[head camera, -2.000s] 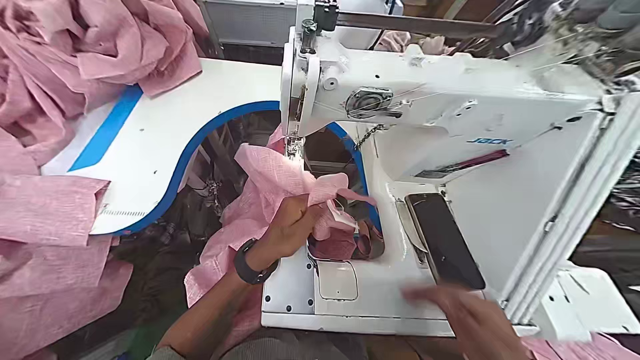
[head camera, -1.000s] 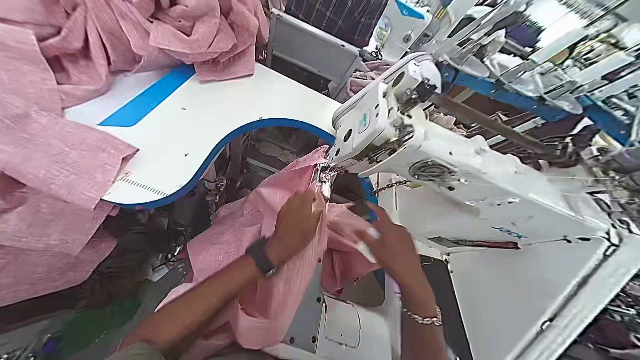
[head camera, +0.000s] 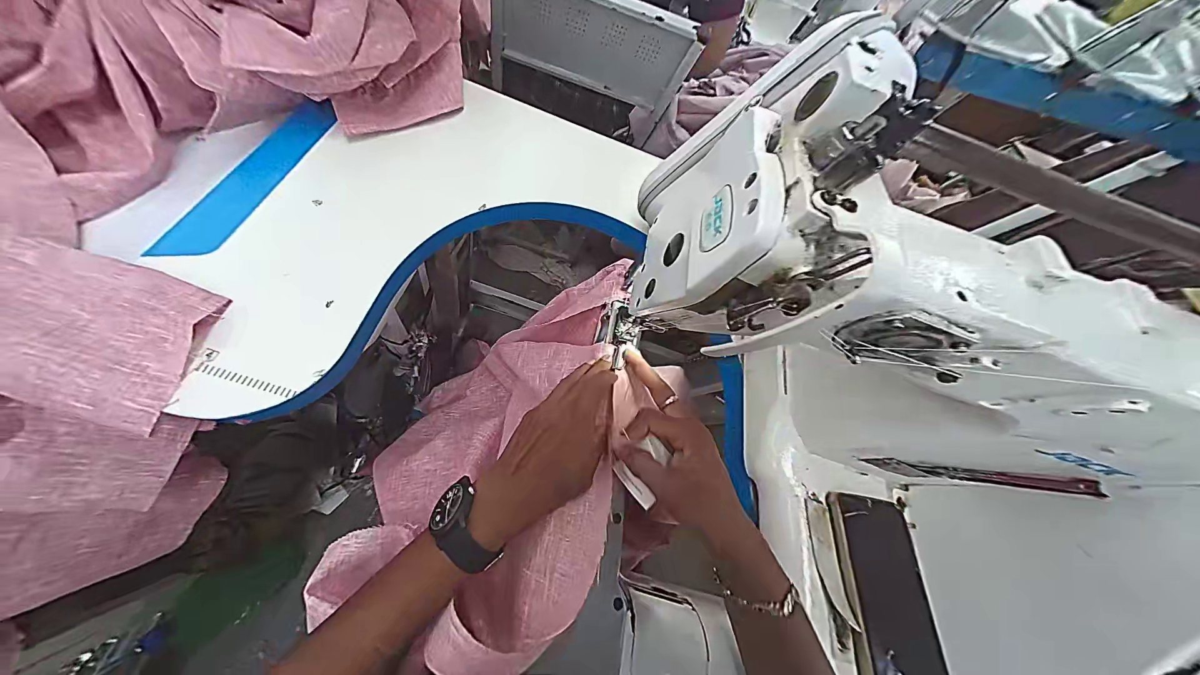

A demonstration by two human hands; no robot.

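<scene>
Pink woven fabric [head camera: 506, 403] hangs over the narrow arm of a white Jack sewing machine [head camera: 947, 281], its top edge running up to the lit presser foot [head camera: 621, 328]. My left hand [head camera: 553, 441], with a black watch on the wrist, grips the cloth just below the foot. Close on its right, my right hand [head camera: 680, 459] pinches the fabric edge, with a finger reaching up near the needle area. A small white piece [head camera: 642, 478] shows between the right fingers; what it is I cannot tell. The needle tip is hidden.
A white table [head camera: 450, 159] with a blue curved edge lies to the left, bearing heaped pink fabric [head camera: 272, 56]. A dark phone [head camera: 886, 581] rests on the machine bed at right. Behind stands a grey perforated panel [head camera: 591, 42]; part of a person [head camera: 717, 37] shows beyond it.
My right hand, off the cloth near the phone two seconds ago, has moved left onto the fabric. My left hand has come up near the presser foot. The view has shifted and turned.
</scene>
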